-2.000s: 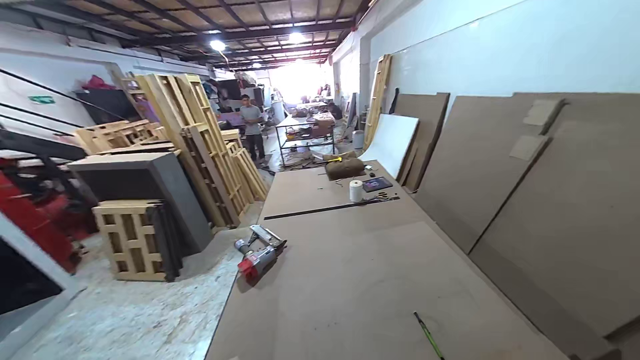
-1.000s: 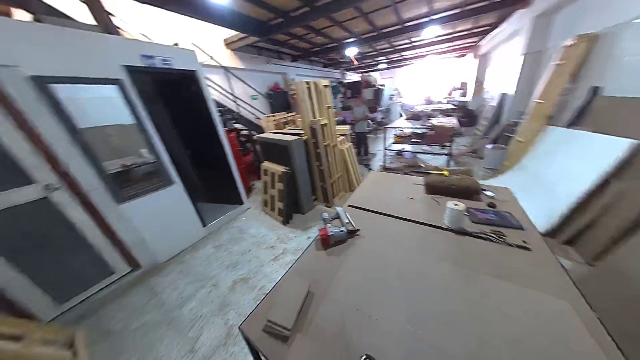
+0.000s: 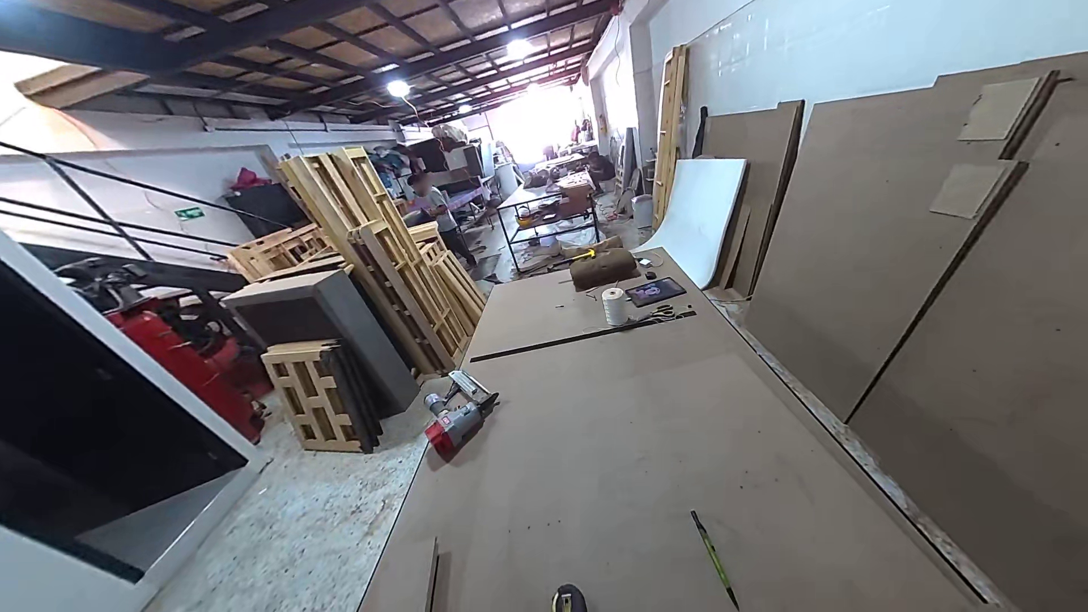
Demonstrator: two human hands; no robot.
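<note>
Neither my left hand nor my right hand shows in the head view. On the long board-topped table (image 3: 629,408), a red and grey pneumatic nail or staple gun (image 3: 457,416) lies at the left edge. A green and black pencil or marker (image 3: 714,558) lies near the front, and a tape measure (image 3: 569,597) is partly cut off at the bottom edge. A flat board piece (image 3: 404,578) lies at the lower left. Farther back are a white spool of thread (image 3: 614,307), scissors (image 3: 661,314), a tablet (image 3: 655,291) and a brown roll (image 3: 603,269).
Large brown boards (image 3: 918,255) and a curved white sheet (image 3: 701,217) lean along the right wall. Wooden frames (image 3: 382,246) and a grey padded panel (image 3: 327,331) stand on the left, near a red machine (image 3: 183,357). A person (image 3: 440,217) stands farther back.
The view has swung left and back again. The flat board piece and the tape measure at the bottom are out of frame in the oldest frame. The nail or staple gun stays at the table's left edge.
</note>
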